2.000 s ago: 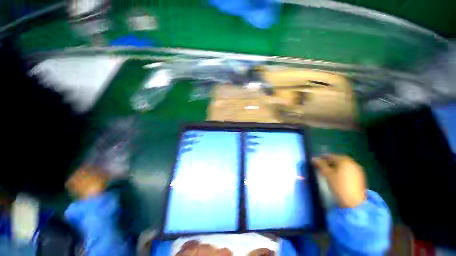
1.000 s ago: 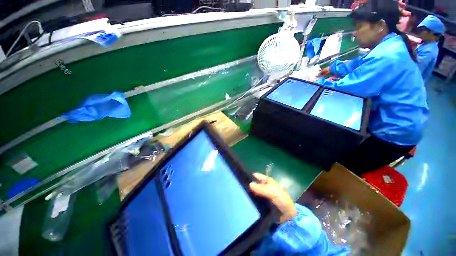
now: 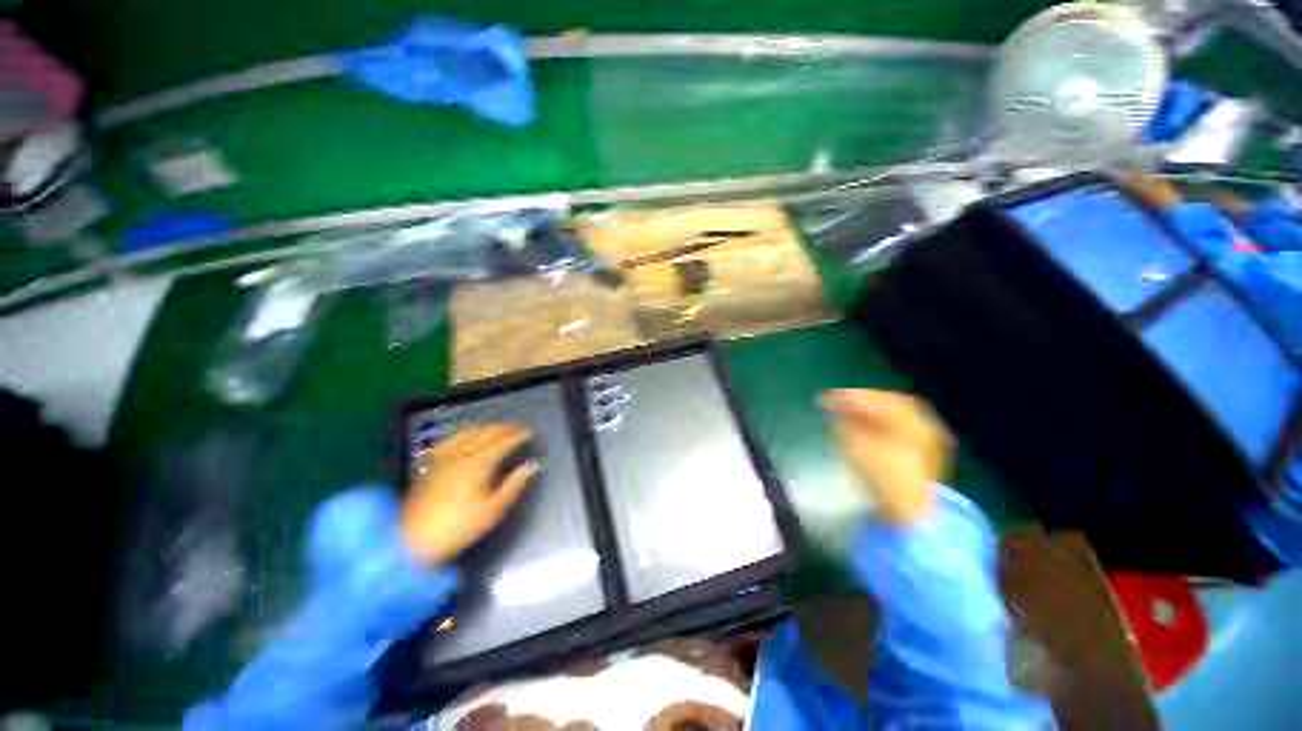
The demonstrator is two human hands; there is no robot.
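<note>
A black foam tray [image 3: 614, 536] lies slightly turned on the green bench in front of me. It holds two glossy grey back covers side by side, the left one [image 3: 536, 571] and the right one [image 3: 685, 479], each with small dark dots near its upper left corner. My left hand [image 3: 464, 493] is over the upper part of the left cover with fingers spread; whether it touches is unclear. My right hand [image 3: 888, 446] is blurred, to the right of the tray and off it; whether it holds anything cannot be told.
A tall black tray stack [image 3: 1028, 386] with blue-reflecting panels stands at right, another person's hand [image 3: 1149, 189] at its far end. Brown cardboard [image 3: 743, 271] with dark thin strips lies behind the tray. Clear bags [image 3: 386, 257] lie along the back. An open box [image 3: 1064, 600] is below right.
The tray has gone from tilted in my right hand to lying on the bench. My right hand has let go of it. My left hand has come into view over the left cover.
</note>
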